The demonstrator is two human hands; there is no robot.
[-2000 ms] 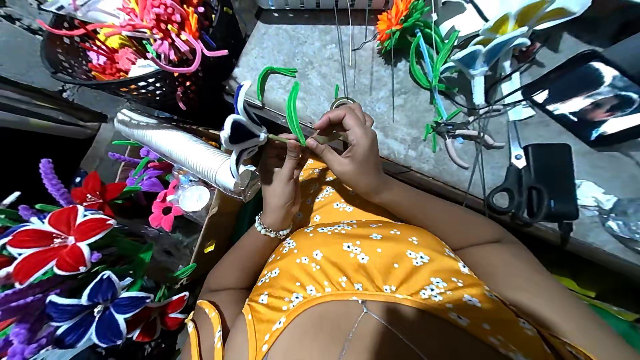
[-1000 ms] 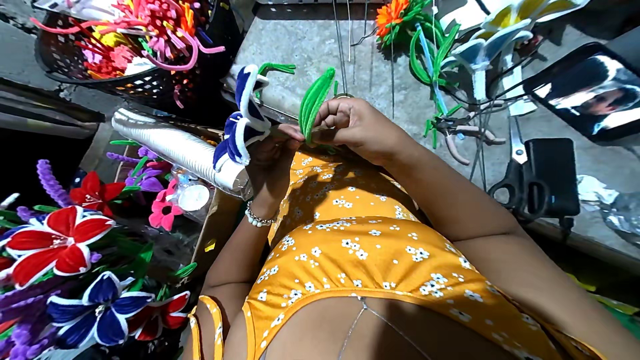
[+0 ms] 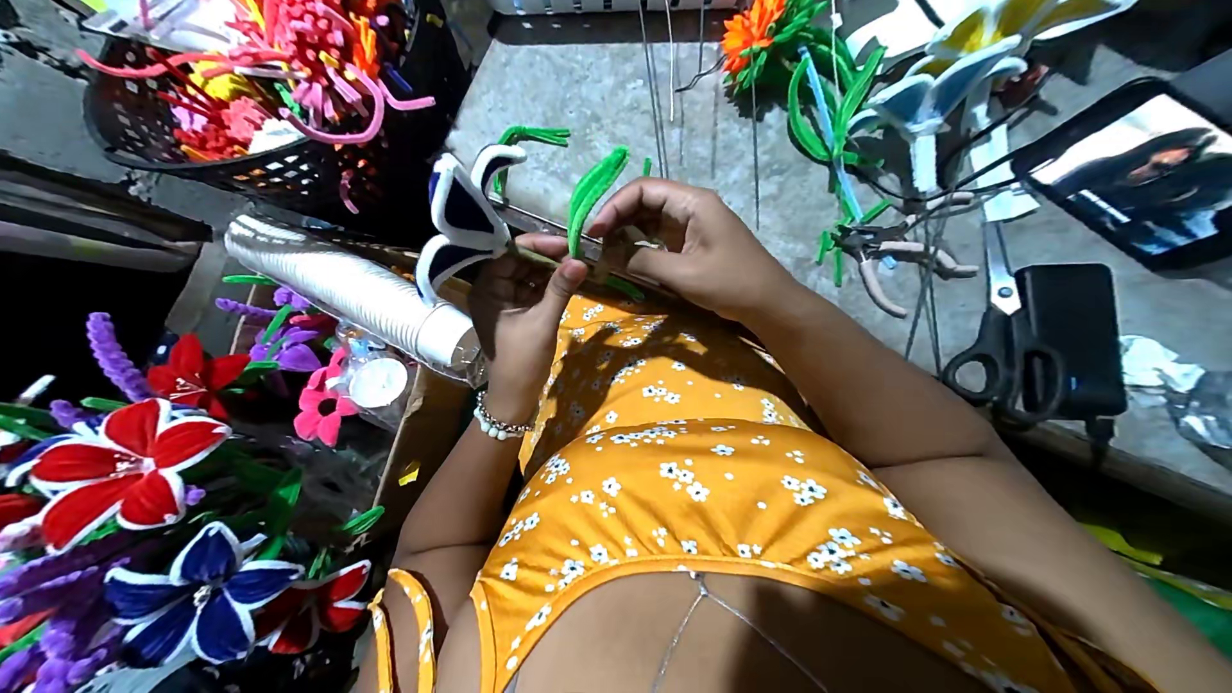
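Note:
My left hand (image 3: 525, 303) grips the stem of a dark blue and white pipe-cleaner flower (image 3: 462, 217), whose petals point up and to the left. A green pipe-cleaner leaf (image 3: 595, 192) stands upright at the stem, its base pinched by my left thumb. Just right of the leaf, my right hand (image 3: 679, 241) has its fingers bent together around a small pale strip (image 3: 630, 252), perhaps tape, at the stem. Behind the flower, another green pipe-cleaner piece (image 3: 534, 136) lies on the grey tabletop.
Scissors (image 3: 1001, 318), pliers (image 3: 890, 252), a black power bank (image 3: 1070, 337) and a phone (image 3: 1136, 173) lie right. A black basket (image 3: 221, 173) of pipe cleaners stands upper left. Stacked white cups (image 3: 337, 284) and finished flowers (image 3: 135, 462) are at left. Wires (image 3: 756, 154) lie across the table.
The blue and white flower has turned in my left hand since the last frame. My right hand's fingers have shifted from behind the leaf to its right side.

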